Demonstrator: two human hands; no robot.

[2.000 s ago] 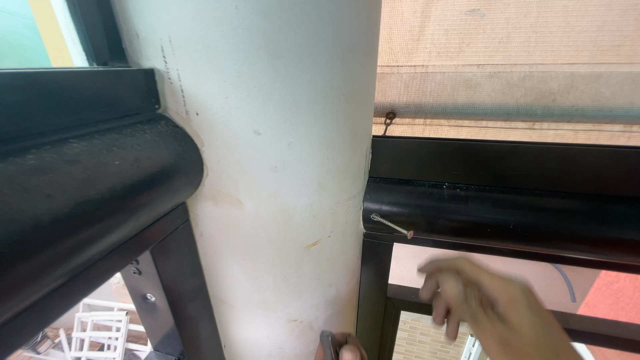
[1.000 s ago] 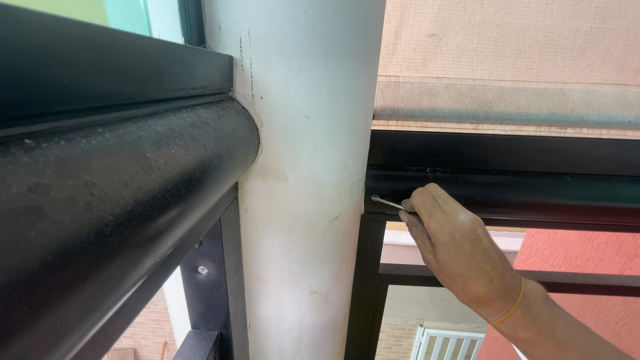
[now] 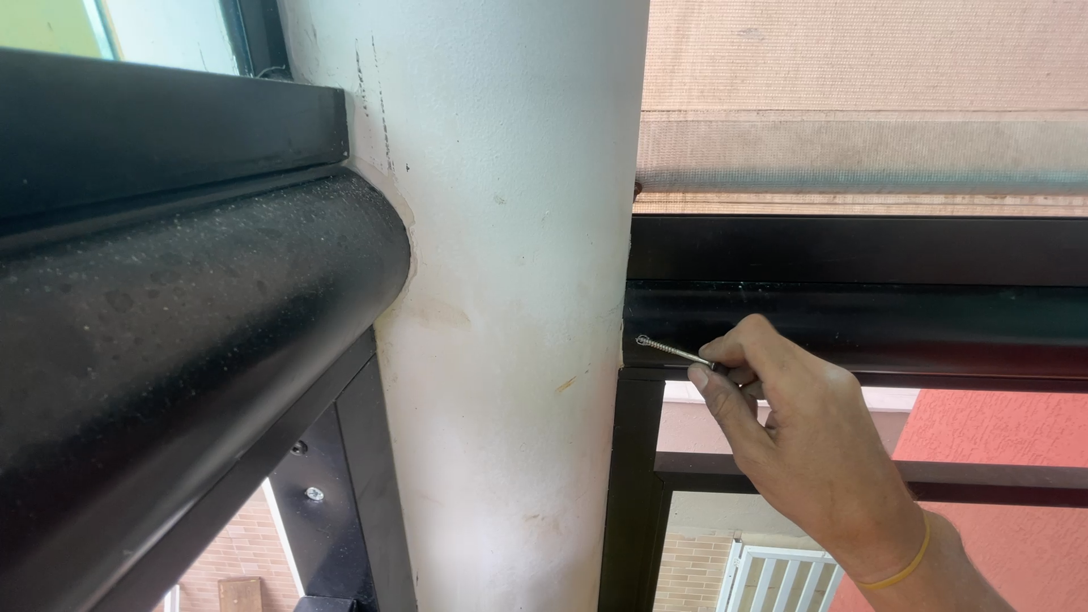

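Observation:
A long metal screw (image 3: 671, 348) has its tip at a hole in the rounded black metal rail (image 3: 850, 331), close to the white round column (image 3: 510, 255). My right hand (image 3: 790, 425) pinches the screw's head end between thumb and forefinger, and a yellow band circles the wrist. The screw slants down to the right, with its threaded part visible. My left hand is out of view.
On the left, another thick black rail (image 3: 195, 297) meets the column, above a black upright (image 3: 319, 510) with a screw head. A mesh blind (image 3: 867, 102) hangs behind the right rail. Below are a black crossbar (image 3: 977, 483) and a white slatted gate (image 3: 782, 578).
My right hand, apart from the screw two seconds ago, has come up to it and taken hold of its head end. The left-hand fingertips seen at the bottom edge have left the view.

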